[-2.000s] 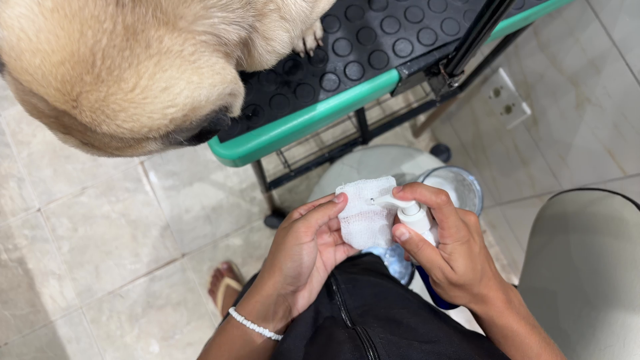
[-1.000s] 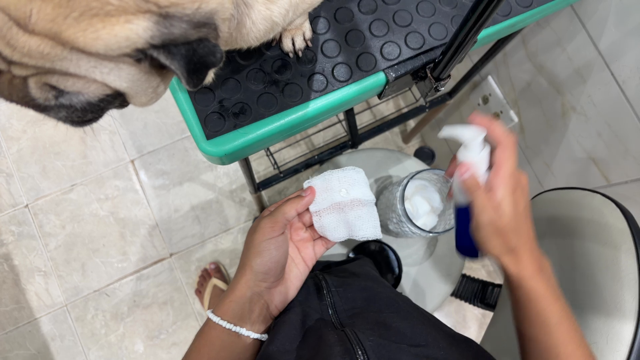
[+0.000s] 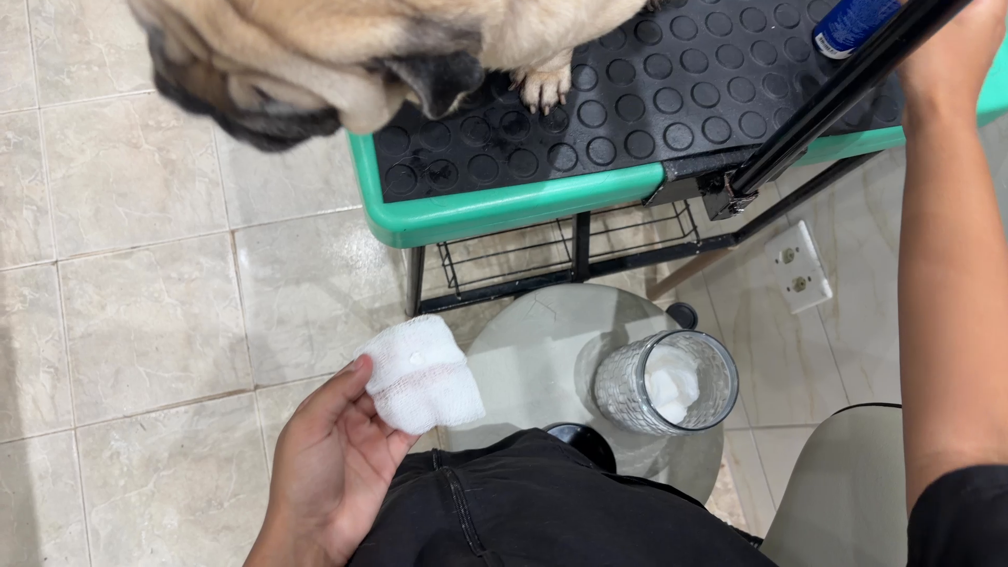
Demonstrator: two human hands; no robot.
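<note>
Between thumb and fingers, my left hand (image 3: 342,457) holds a white gauze pad (image 3: 425,378) with a faint pinkish band and a small blob on it. My right hand (image 3: 957,59) reaches up to the grooming table at the top right, close to a blue bottle (image 3: 854,27) on the mat; a black post and the frame edge hide part of both, so its grip cannot be told. A pug (image 3: 315,55) is on the table's black rubber mat (image 3: 638,102), one front paw (image 3: 545,87) near the edge and its head hanging past it.
The table's green rim (image 3: 512,206) and slanted black post (image 3: 835,102) lie ahead. Below, a round grey stool (image 3: 543,346) bears a glass jar (image 3: 665,382) of white cotton and a black round lid (image 3: 583,445). A wall outlet (image 3: 798,266) is at right, beside a grey seat (image 3: 843,472).
My right hand was at the gauze with a pump bottle, then lifted the bottle away and moved to the table's top right. My left hand kept the gauze. The pug's head has turned.
</note>
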